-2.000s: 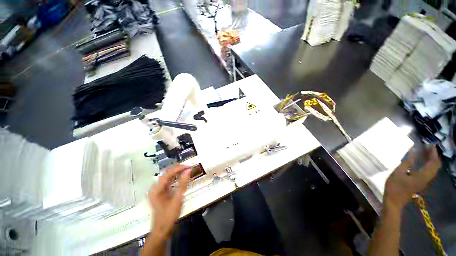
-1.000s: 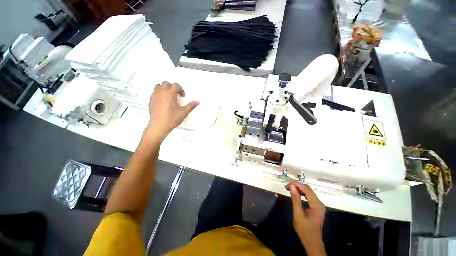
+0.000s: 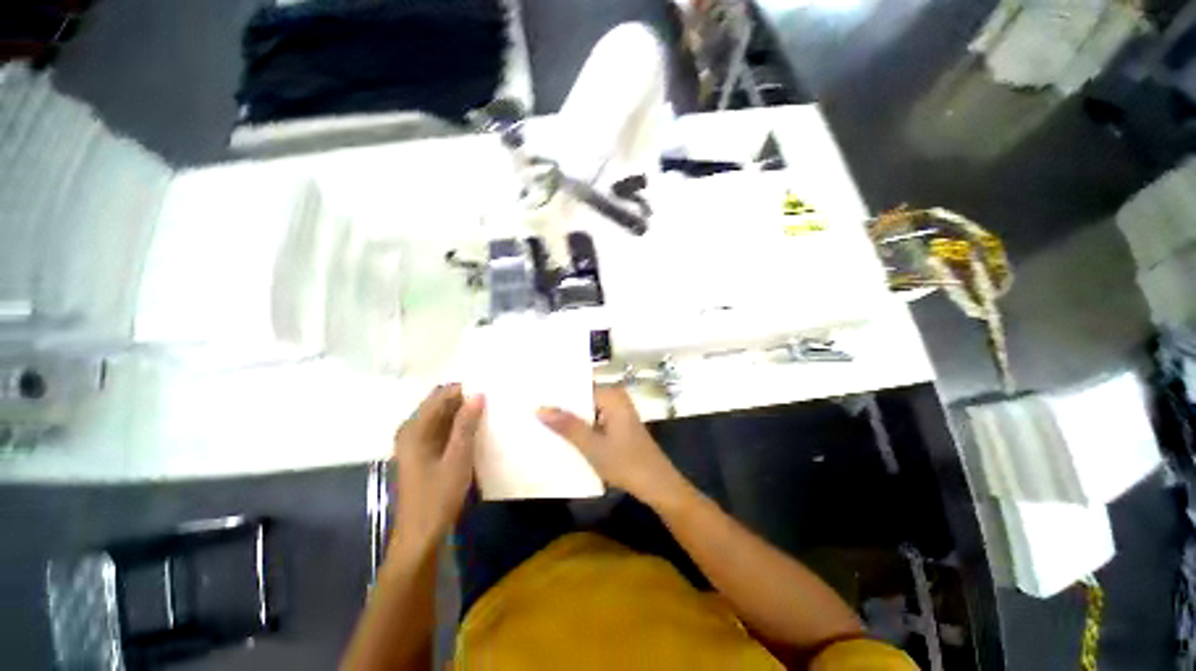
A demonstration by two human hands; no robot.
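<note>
A white fabric panel (image 3: 535,426) lies at the near edge of the white sewing machine (image 3: 735,275), its far end close to the needle area (image 3: 525,275). My left hand (image 3: 439,459) grips the panel's left edge, thumb on top. My right hand (image 3: 617,448) holds its right side, thumb on top and fingers out of sight. The panel's near end hangs past the table edge. It hides part of the machine's front.
A blurred stack of white panels (image 3: 79,197) stands at the far left. Black fabric pieces (image 3: 374,59) lie behind. A stool (image 3: 85,610) is at lower left. White bundles (image 3: 1036,472) and a yellow patterned tie (image 3: 968,256) are at right.
Both hands have come together at the machine's near edge and now hold a white panel. One second ago they were apart, the left over the table, the right at the front fittings. The view has shifted.
</note>
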